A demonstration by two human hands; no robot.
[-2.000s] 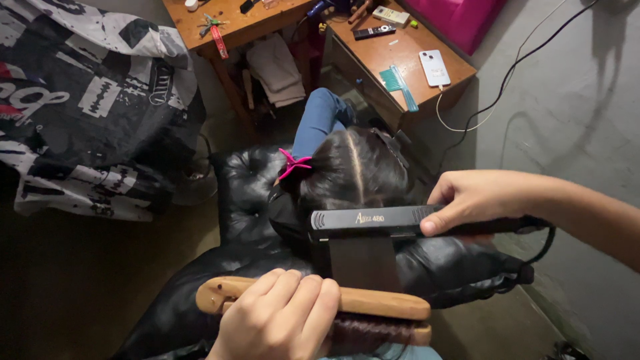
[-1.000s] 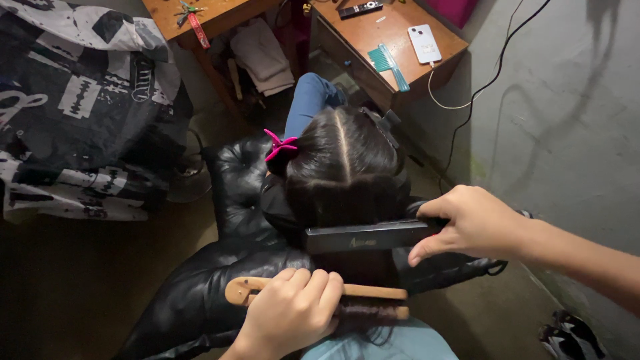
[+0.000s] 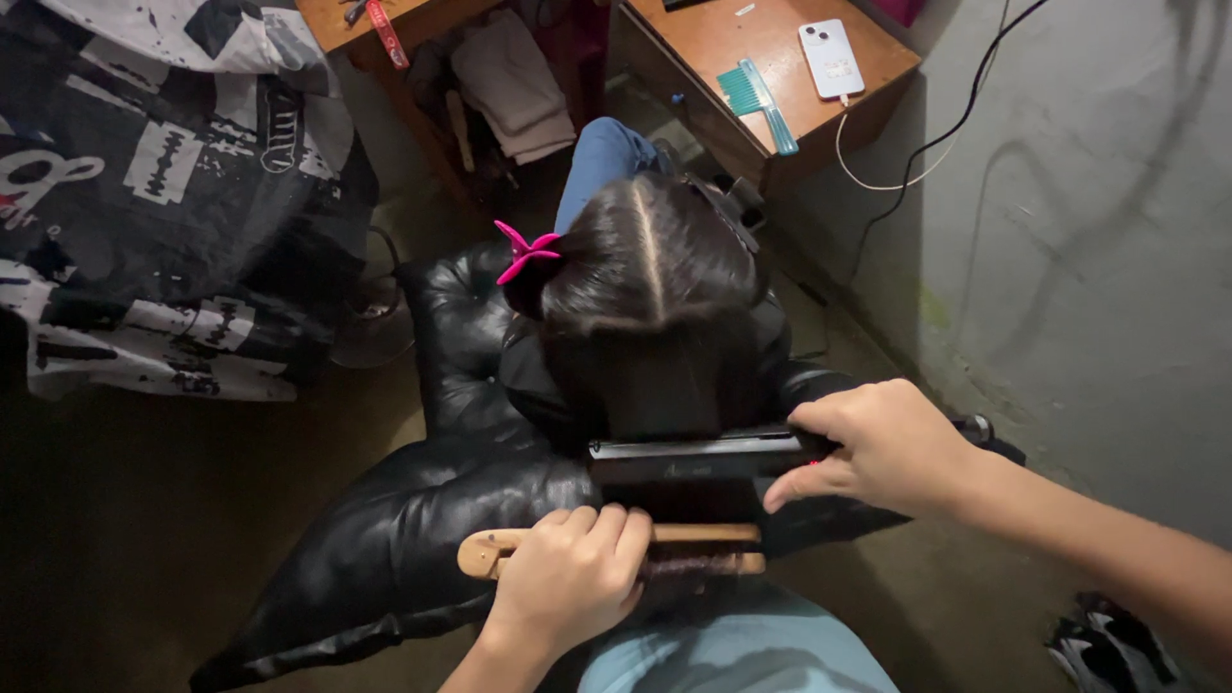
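Note:
A seated person's dark hair [image 3: 664,260] is parted down the middle, its back section hanging toward me. My right hand [image 3: 876,448] holds a black hair straightener [image 3: 693,460] across that section, thumb below and fingers above; whether its plates touch is hard to tell. Below it, my left hand [image 3: 582,568] grips a hinged wooden brush [image 3: 707,532] with dark bristles, set around or against the lower strands. A pink hair clip [image 3: 526,252] gathers hair on the left side of the head, and a dark clip [image 3: 722,207] sits on the right side.
Black tufted cushions [image 3: 385,529] lie around the person. Ahead, a wooden desk [image 3: 674,58] bears a teal comb [image 3: 760,101] and a white phone [image 3: 832,60] on a charging cable. A black cord [image 3: 948,135] hangs by the grey wall at right. Patterned cloth [image 3: 173,192] drapes at left.
My right hand and the straightener have moved down the hair, away from the crown and closer to the brush. My left hand keeps its hold on the brush. The view has shifted somewhat.

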